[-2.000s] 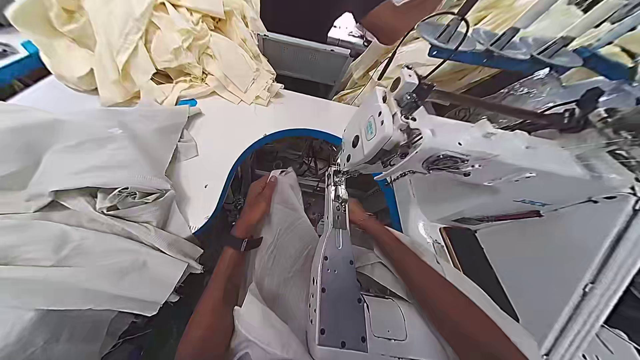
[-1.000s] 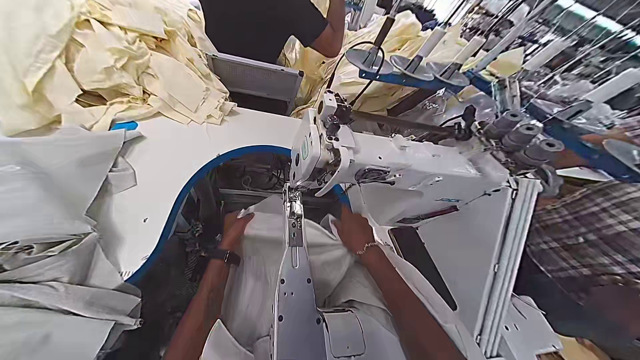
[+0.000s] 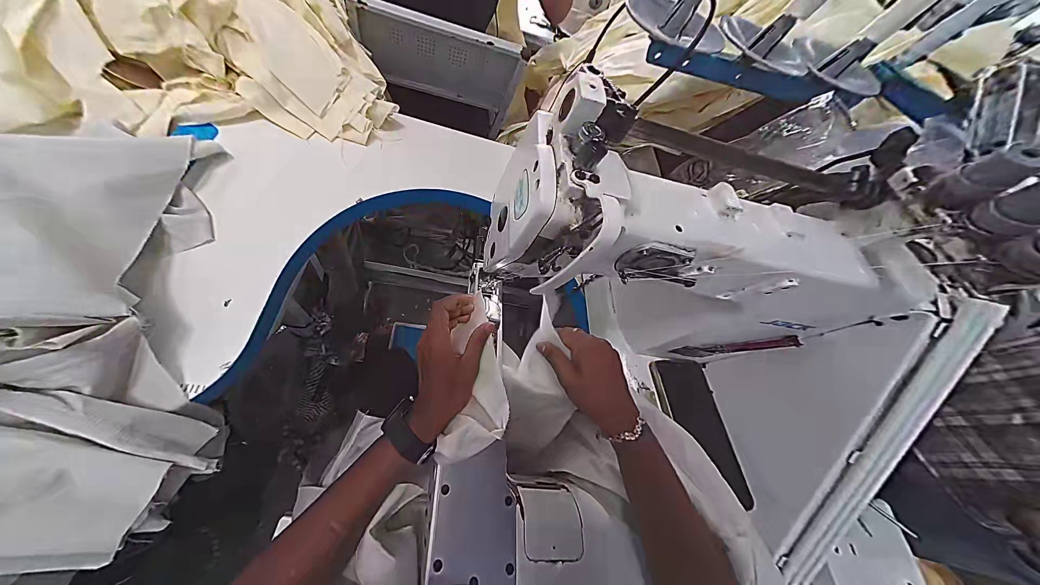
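Note:
My left hand (image 3: 449, 357), with a dark watch at the wrist, pinches off-white fabric (image 3: 479, 398) just left of the needle area of a white industrial sewing machine (image 3: 699, 236). My right hand (image 3: 591, 375), wearing a bracelet, grips another part of the off-white fabric on the right side. Between the hands, the cloth lies over the machine's narrow arm (image 3: 471, 512) and hangs down on both sides of it. The presser foot (image 3: 489, 284) is just beyond my left fingertips; whether it touches the cloth cannot be told.
Grey-white cloth (image 3: 73, 227) is piled on the white table (image 3: 268, 179) at left, with cream fabric (image 3: 268, 57) behind it. The table's blue edge curves around the machine. Thread stands (image 3: 764, 49) rise at the back right. A person in a checked garment (image 3: 983, 431) is at the right edge.
Both hands have come back toward me from beside the far end of the machine arm, and fabric now lies over that arm. The view has shifted.

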